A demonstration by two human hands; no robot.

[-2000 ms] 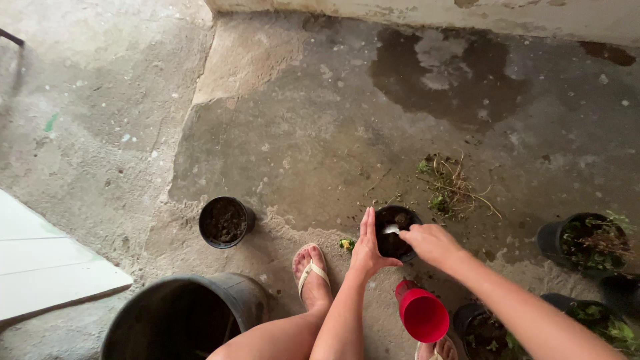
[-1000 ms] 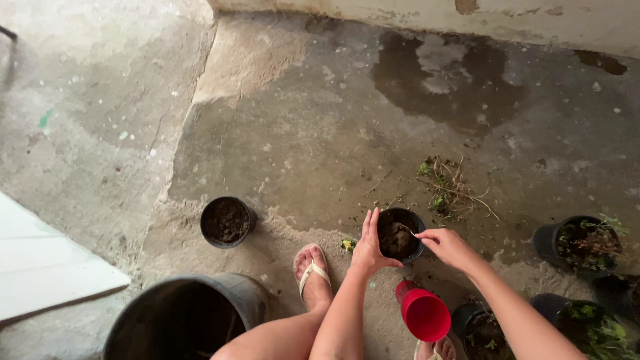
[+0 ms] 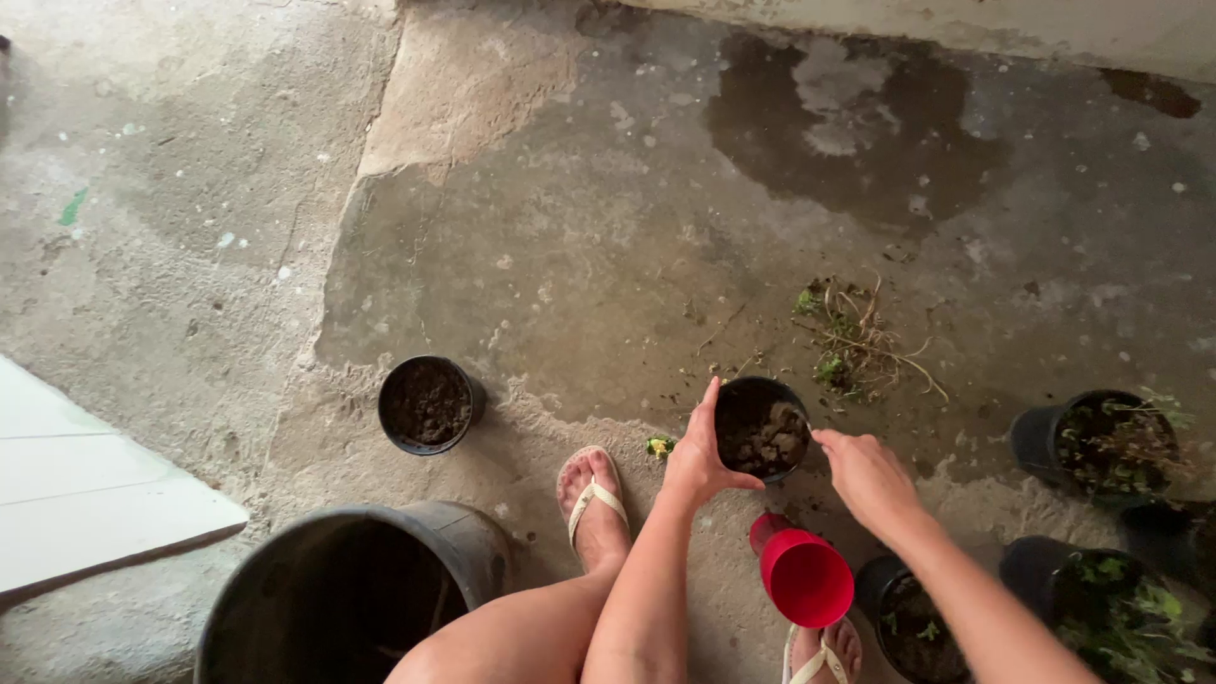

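A black plastic plant pot [image 3: 763, 429] with clumpy soil stands on the concrete floor in front of me. My left hand [image 3: 701, 458] grips its left side, thumb along the near rim and fingers at the far left. At the right rim, my right hand [image 3: 866, 475] pinches a thin utensil; its working end is in the pot, largely hidden by soil. A red plastic cup [image 3: 810, 577] stands just below the pot. Beyond the pot, to its right, lies a heap of uprooted stems and leaves [image 3: 853, 340]. A small yellow-green plant piece [image 3: 659, 446] lies left of my left hand.
Another black pot of soil [image 3: 429, 406] stands to the left, behind a large dark bucket [image 3: 465, 546]. Potted plants [image 3: 1092, 442] stand at the right, and a small pot [image 3: 879, 589] is beside the red cup. A white board [image 3: 104, 494] is at the left edge.
The pale scoop end seen in the pot two seconds ago is now mostly out of sight. The soil in the pot looks more broken up. My left hand stays on the pot.
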